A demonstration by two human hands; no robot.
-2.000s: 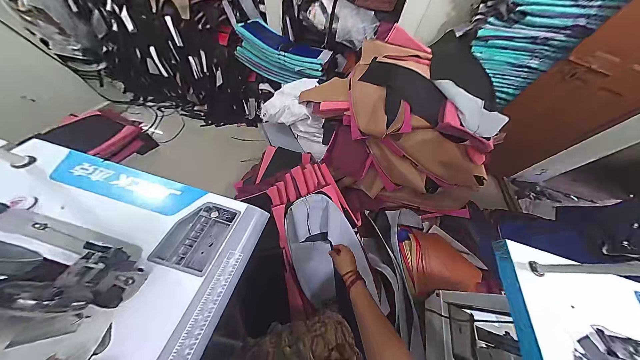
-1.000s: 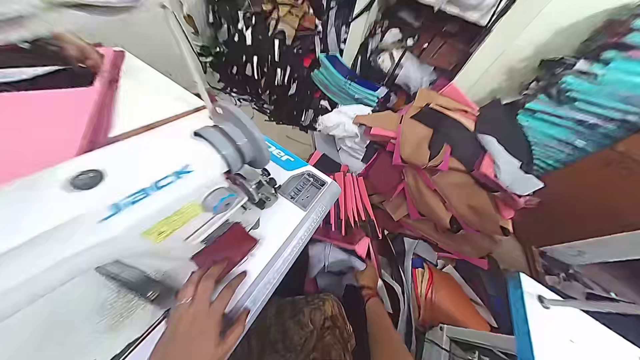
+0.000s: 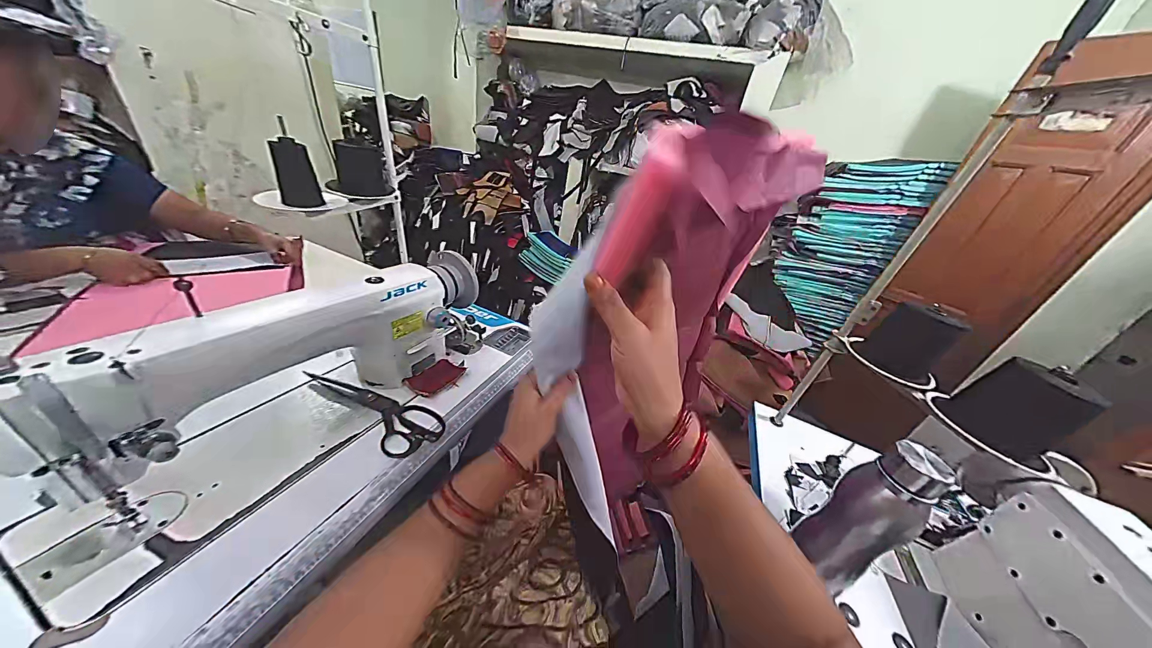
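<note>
A bundle of pink and maroon fabric pieces [image 3: 693, 234] with a grey-white layer [image 3: 562, 328] on its left side is raised in front of me; its top is blurred. My right hand [image 3: 643, 346] is closed around the bundle, thumb on the near face. My left hand [image 3: 537, 409] grips the lower left edge of the grey-white layer. To the left, black-handled scissors [image 3: 396, 418] and a small dark red fabric piece [image 3: 435, 378] lie on the bed of a Jack sewing machine [image 3: 270, 328].
At the left, a person [image 3: 81, 198] handles pink fabric [image 3: 171, 310]. Thread cones [image 3: 295, 171] stand behind the machine. A metal bottle [image 3: 868, 513] and a second machine's table [image 3: 810, 450] are at the right. Folded teal-edged stacks [image 3: 855, 243] stand behind.
The pink and maroon bundle is now raised, held in both my hands. My left hand has left the dark red piece on the machine. The view has tilted up.
</note>
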